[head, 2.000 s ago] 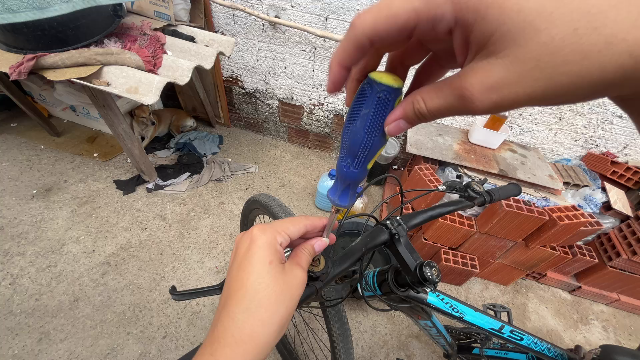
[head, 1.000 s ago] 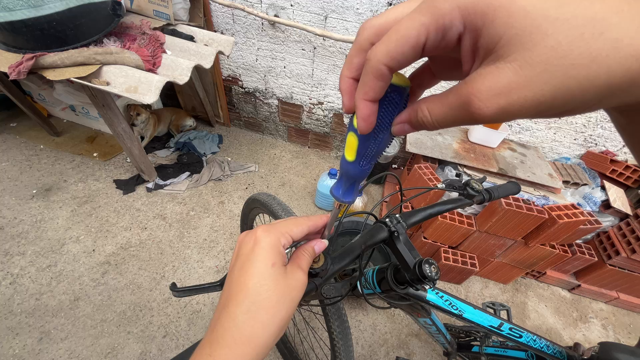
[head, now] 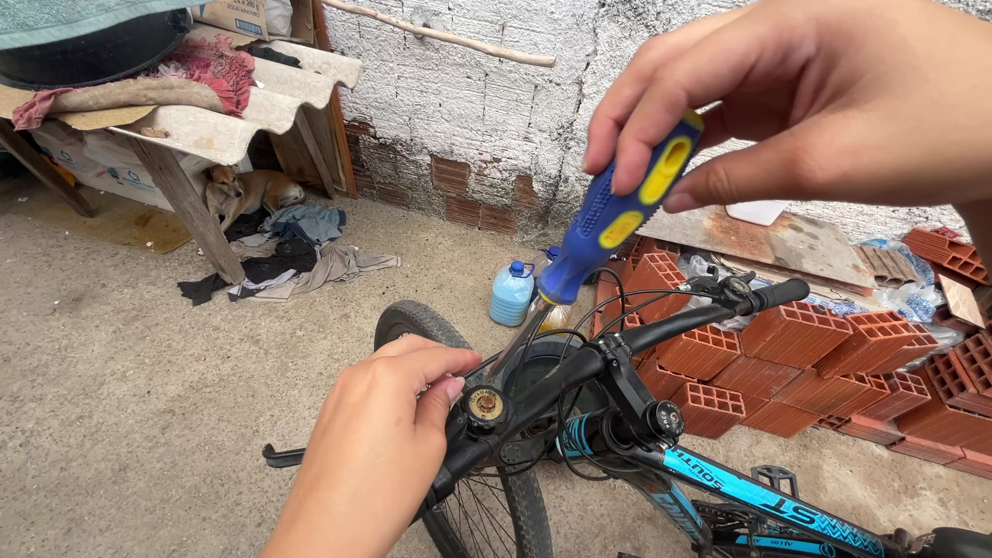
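My right hand (head: 744, 116) grips the blue and yellow handle of a screwdriver (head: 577, 248), which slants down and left. Its metal shaft ends close to a round brass-coloured bell or cap (head: 486, 404) on the black handlebar (head: 542, 387) of a bicycle. My left hand (head: 387, 434) is beside that cap, thumb and forefinger nearly together by the lower end of the shaft. Whether something small is between those fingertips cannot be made out. The bicycle's blue and black frame (head: 775, 504) runs off to the lower right, and its front wheel (head: 422, 318) is beneath the handlebar.
Stacked hollow red bricks (head: 790, 333) stand at the right, below a stained board (head: 759, 240). A jug of blue liquid (head: 511, 294) is on the concrete behind the wheel. At the left, a dog (head: 252, 190) lies under a corrugated-topped table (head: 209, 128) near rags (head: 310, 260).
The screwdriver has tilted to the right and its handle has turned, showing more yellow. My left fingers have shifted slightly, and the round cap on the handlebar is now in fuller view.
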